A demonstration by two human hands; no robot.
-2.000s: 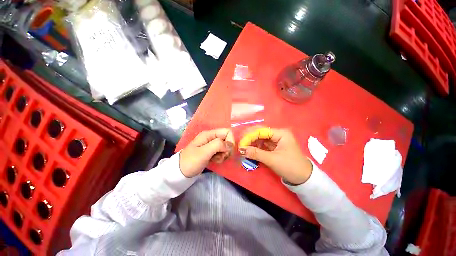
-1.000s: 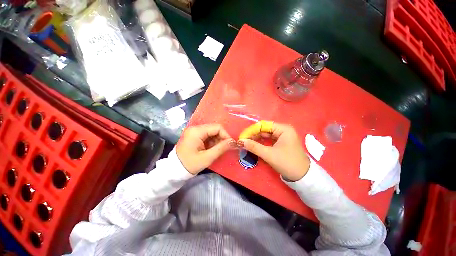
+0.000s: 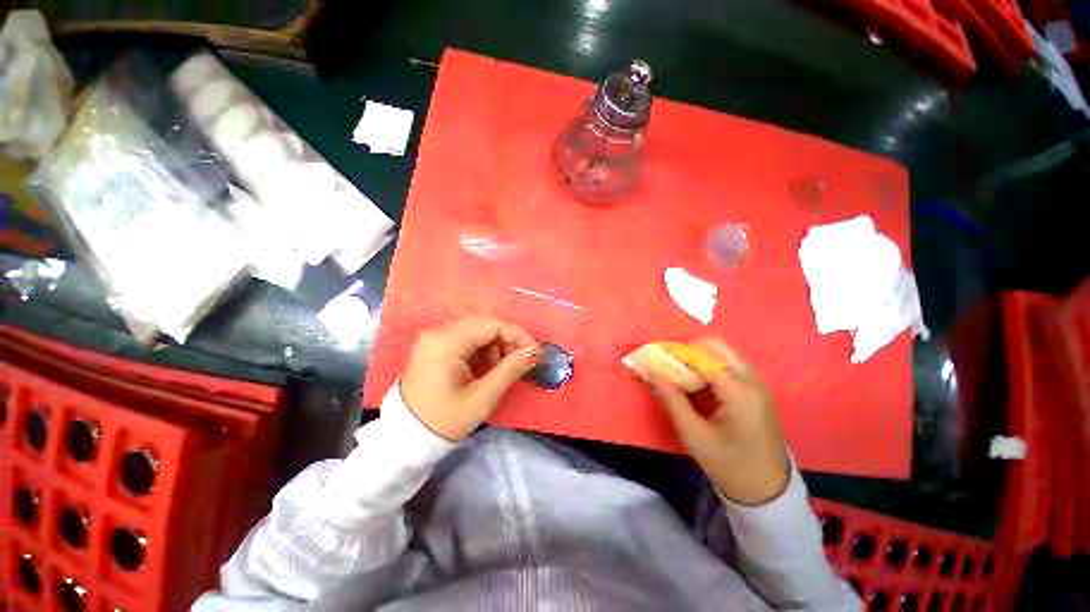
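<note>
A dark glossy round disc (image 3: pixel 551 366) is at the front edge of the red work mat (image 3: pixel 478 155). My left hand (image 3: pixel 464 373) pinches it at its left edge between thumb and finger. My right hand (image 3: pixel 717 412) is to the right, apart from the disc, with a yellow finger cot (image 3: pixel 684 354) on a finger. It pinches a small cream flat piece (image 3: pixel 645 363) between thumb and finger. Clear film shows as bright glare lines (image 3: pixel 547 299) on the mat beyond my left hand.
A clear glass bottle (image 3: pixel 604 144) stands on the far part of the mat. A small white paper (image 3: pixel 691 294), a pale disc (image 3: pixel 727 245) and a crumpled white wipe (image 3: pixel 855 287) lie right. Red trays (image 3: pixel 179 436) stand at left; a plastic bag (image 3: pixel 144 215) and white strip (image 3: pixel 275 150) lie left.
The view has turned, and the mat now looks straighter. My hands have moved apart. My left hand now holds the dark disc; the cream piece now shows in my right hand.
</note>
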